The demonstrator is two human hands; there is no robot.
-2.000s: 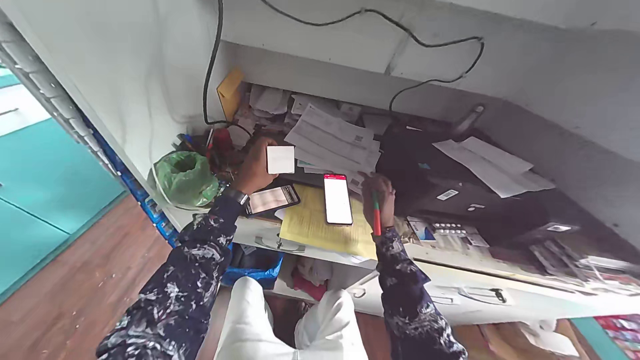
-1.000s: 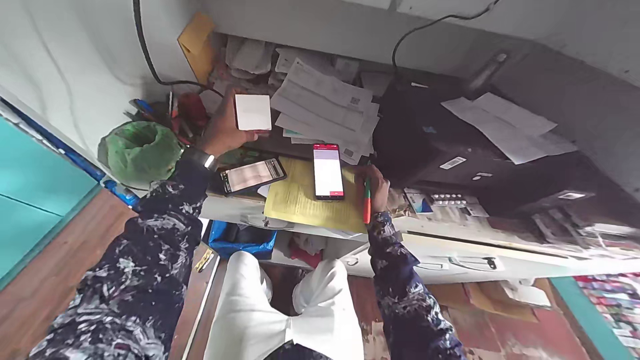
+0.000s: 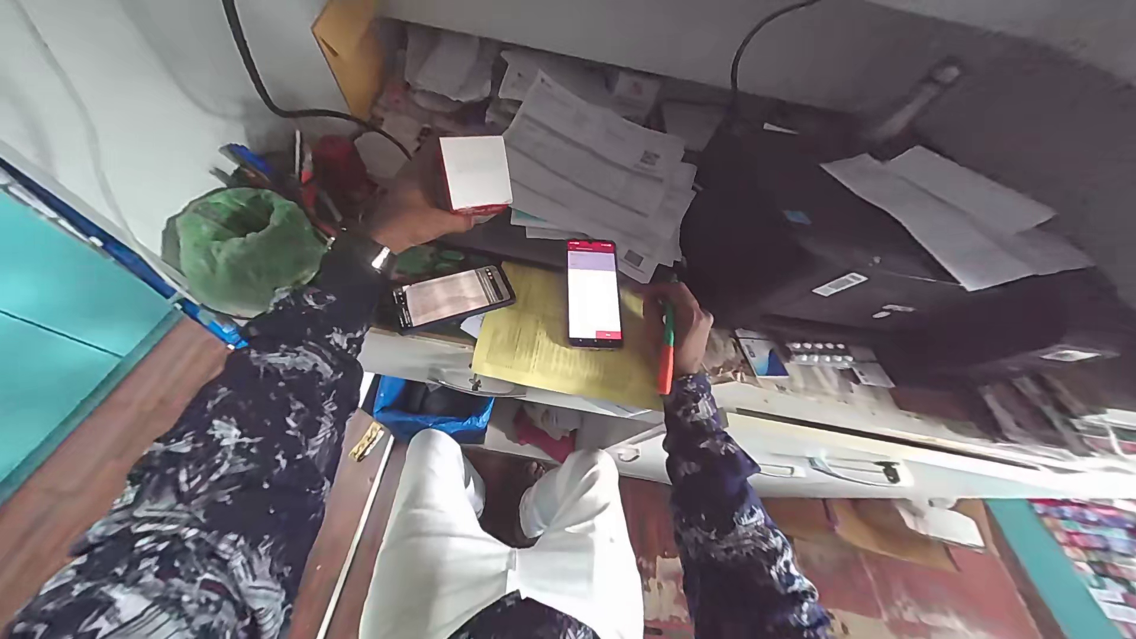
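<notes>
My left hand [image 3: 415,216] is closed around a small box [image 3: 476,173] with a white top and red sides, raised over the back left of the desk. My right hand [image 3: 682,325] grips a pen [image 3: 667,348] with a green and orange body and rests at the right edge of a yellow printed sheet [image 3: 532,333]. A smartphone with a lit white and red screen [image 3: 593,293] lies upright on that sheet. Left of it, a second smartphone [image 3: 454,297] lies tilted, its screen lit, partly over the sheet's edge.
Printed papers [image 3: 599,160] lie behind the phones. A black printer [image 3: 825,240] bearing loose sheets [image 3: 958,213] stands on the right, with a blister pack [image 3: 821,353] before it. A green bag-lined bin [image 3: 244,248] is at left. Below are a blue-lined bin [image 3: 430,413] and drawer handles [image 3: 856,470].
The box in my left hand has moved up and away from the tilted phone since the first frame. My right hand still holds the pen beside the yellow sheet. The view has shifted closer.
</notes>
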